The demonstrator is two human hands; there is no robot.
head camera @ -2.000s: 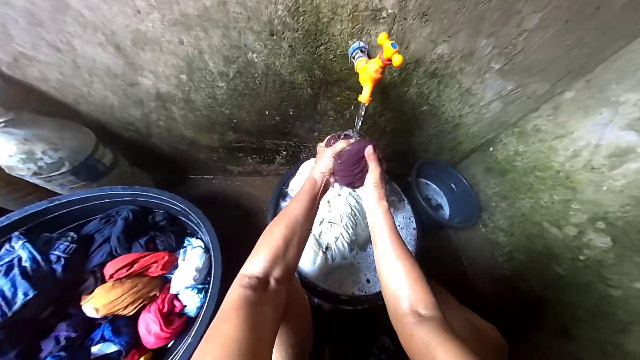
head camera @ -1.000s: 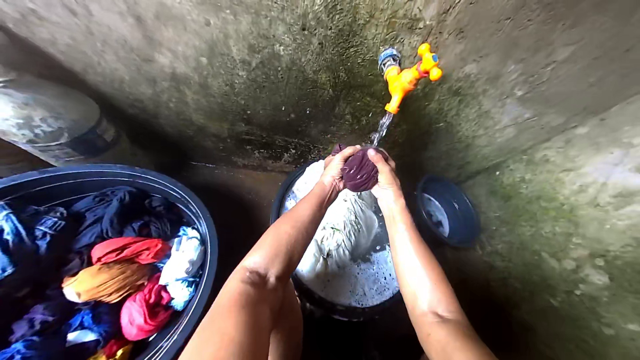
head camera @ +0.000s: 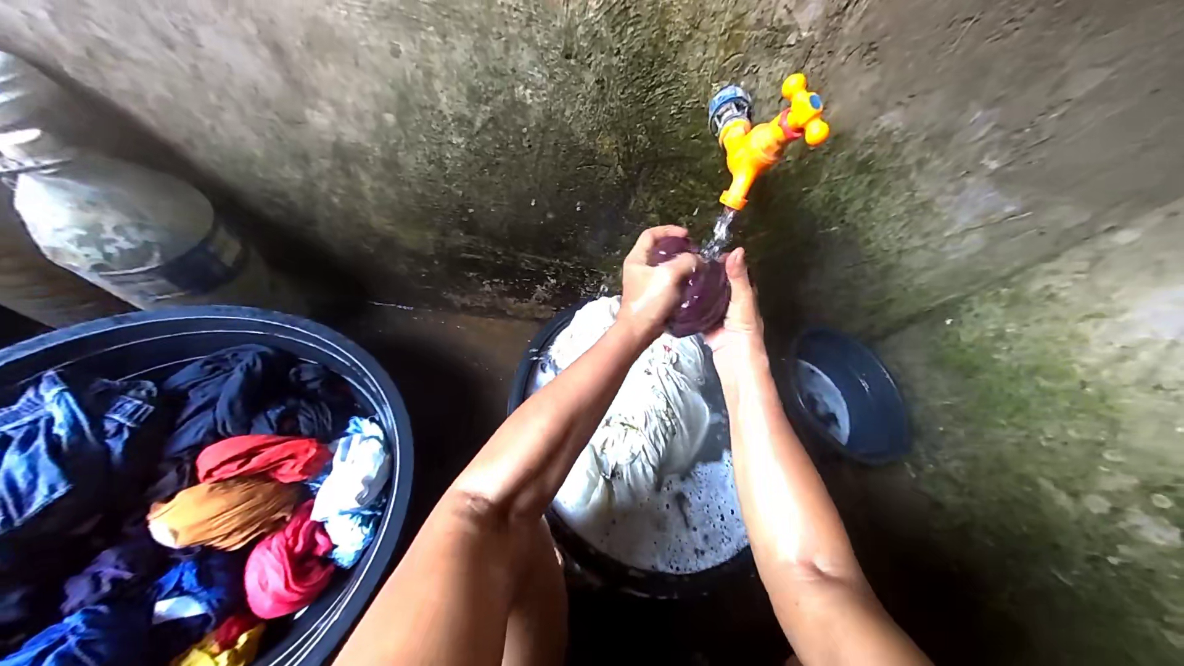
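Note:
A bunched maroon cloth (head camera: 701, 301) is held between both hands under the running orange plastic tap (head camera: 754, 153). My left hand (head camera: 655, 282) grips its left side, fingers curled over it. Cupped at its lower right is my right hand (head camera: 737, 310), thumb up along the cloth. Water from the spout falls onto the cloth. Below the hands stands a dark basin (head camera: 529, 370) with soapy water (head camera: 684, 518) and a soaked white cloth (head camera: 647, 416), partly hidden by my left forearm.
A large dark tub (head camera: 400, 462) of wet, coloured clothes stands at the left, with a big translucent bottle (head camera: 120, 217) behind it. A small dark bowl (head camera: 865, 398) holding some suds sits right of the basin. A mossy concrete wall (head camera: 518, 139) rises behind.
My left hand has shifted over the top of the maroon cloth, its fingers now curled into it. Both hands stay around the cloth by the water stream.

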